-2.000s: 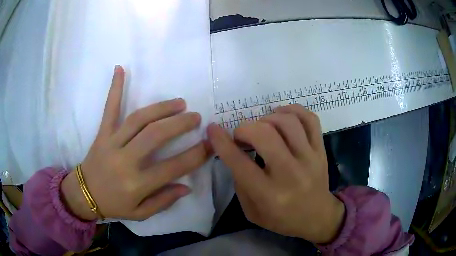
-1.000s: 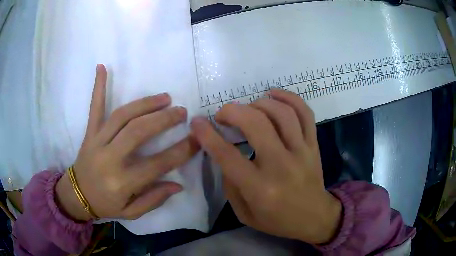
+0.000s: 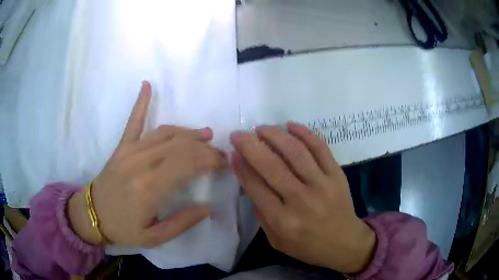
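A white fabric panel (image 3: 180, 71) covers the left half of the table and hangs over its front edge. Its straight right edge runs down between my hands. My left hand (image 3: 158, 186) lies on the panel, blurred, with the index finger stretched forward and the other fingers near the edge. My right hand (image 3: 301, 191) is at the panel's right edge, fingers bent and close together, fingertips on the border. Whether either hand pinches the cloth is hidden by blur and by the fingers.
A printed ruler scale (image 3: 383, 118) runs along the table's front edge to the right. Black scissor handles (image 3: 425, 24) lie at the upper right. The machine bed (image 3: 339, 27) has a dark worn patch (image 3: 262, 53). A tan strip (image 3: 481, 74) stands at the far right.
The view has shifted, so the scissor handles show again. My right fingers have drawn closer together at the cloth's edge. My left fingers have moved slightly and are more blurred.
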